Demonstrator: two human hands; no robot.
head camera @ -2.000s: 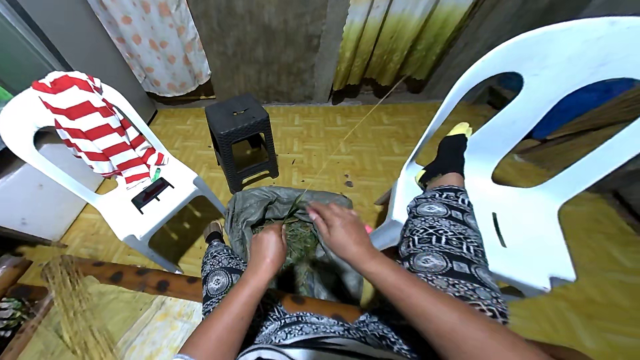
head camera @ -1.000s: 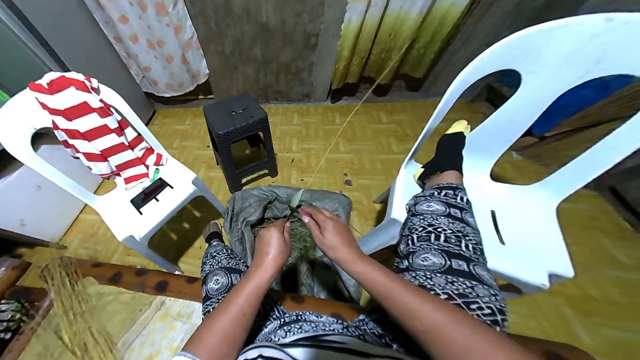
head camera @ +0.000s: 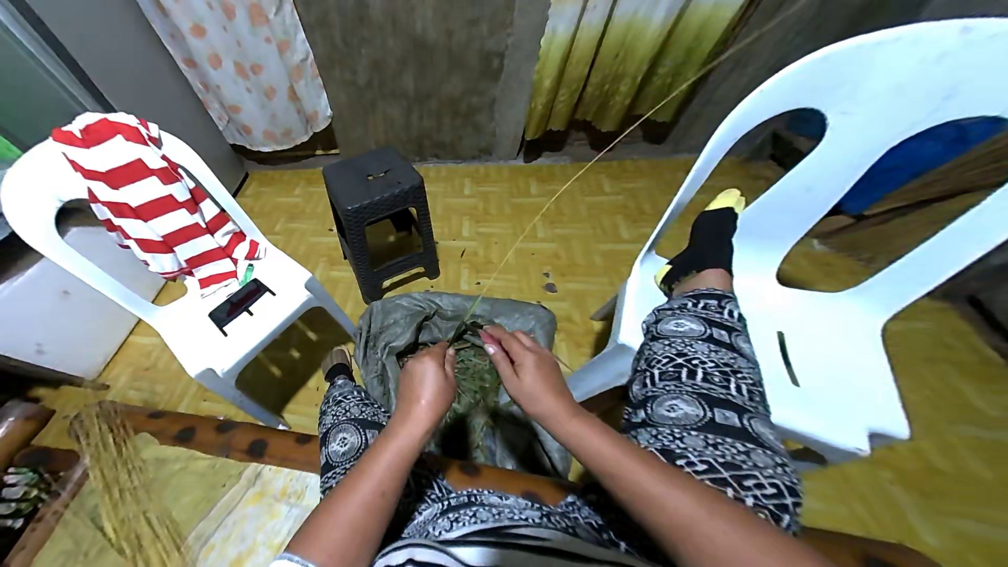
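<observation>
Both hands meet over a grey-green sack (head camera: 528, 316) with its mouth folded down and green plant scraps (head camera: 475, 382) inside. My left hand (head camera: 428, 382) pinches the lower end of a long, thin plant fibre strand (head camera: 551, 201), where some green leafy bits show. Close to its right, my right hand (head camera: 526, 364) has thumb and forefinger together on the same green bits. From between the fingers the strand runs up and to the right, past the curtain. What exactly lies between the fingertips is too small to tell.
A black plastic stool (head camera: 378, 185) stands beyond the sack. At left, a white plastic chair (head camera: 177, 331) bears a striped cloth (head camera: 150, 197) and a phone (head camera: 240, 305). My right foot rests on another white chair (head camera: 827, 339). Dried fibres (head camera: 126, 488) lie at lower left.
The strand's upper part has swung and now reaches farther up to the right. My hands stay over the sack; the green leaf that stood up between them a second ago now lies lower.
</observation>
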